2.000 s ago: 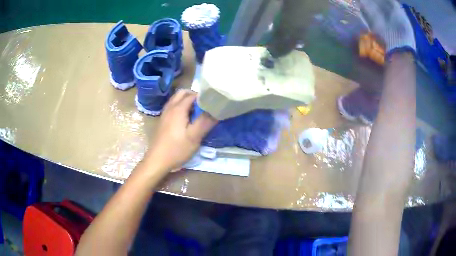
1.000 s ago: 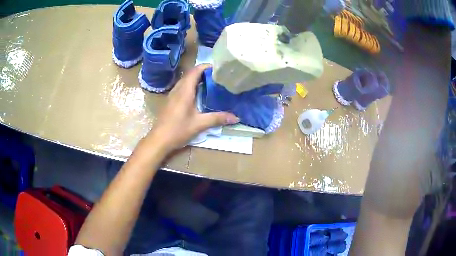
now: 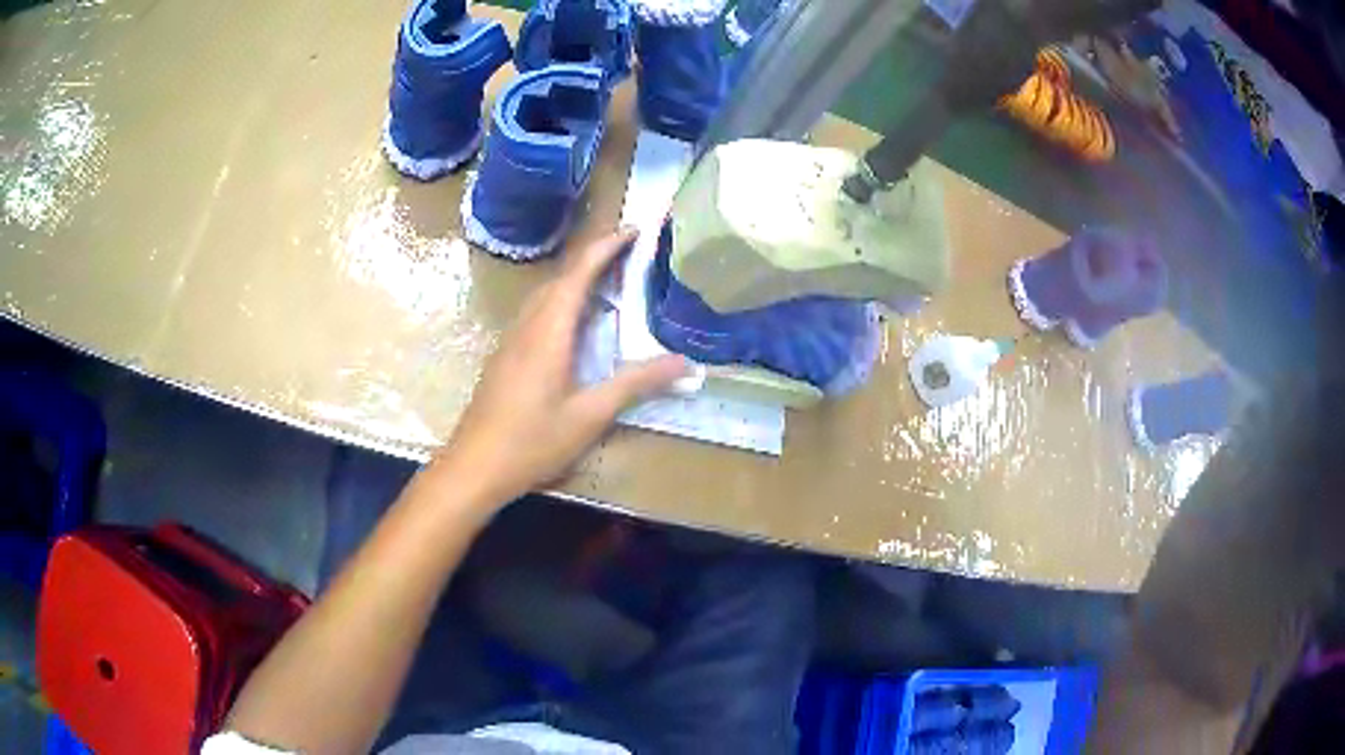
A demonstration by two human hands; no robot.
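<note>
A blue boot with white fluffy trim (image 3: 767,336) lies on its side under the cream press head (image 3: 804,229). The head sits down on its upper side, hiding part of it. The pale lower pad (image 3: 752,387) shows beneath. My left hand (image 3: 553,362) is bare and open at the boot's left end, fingers and thumb apart, with a small gap to the boot. My right forearm (image 3: 1224,546) is blurred at the right edge; the right hand cannot be made out.
Several blue boots (image 3: 539,162) stand at the back left. A white glue bottle (image 3: 951,369) lies right of the press. Purplish-blue boots (image 3: 1084,283) are farther right. White sheet (image 3: 708,423) under the press. Orange bundle (image 3: 1059,103) behind. Red stool (image 3: 118,642) and blue crate (image 3: 1055,708) below.
The press head has come down onto the boot. My left hand has let go of the boot's end and drawn slightly left. My right forearm has moved lower at the right. The view has shifted.
</note>
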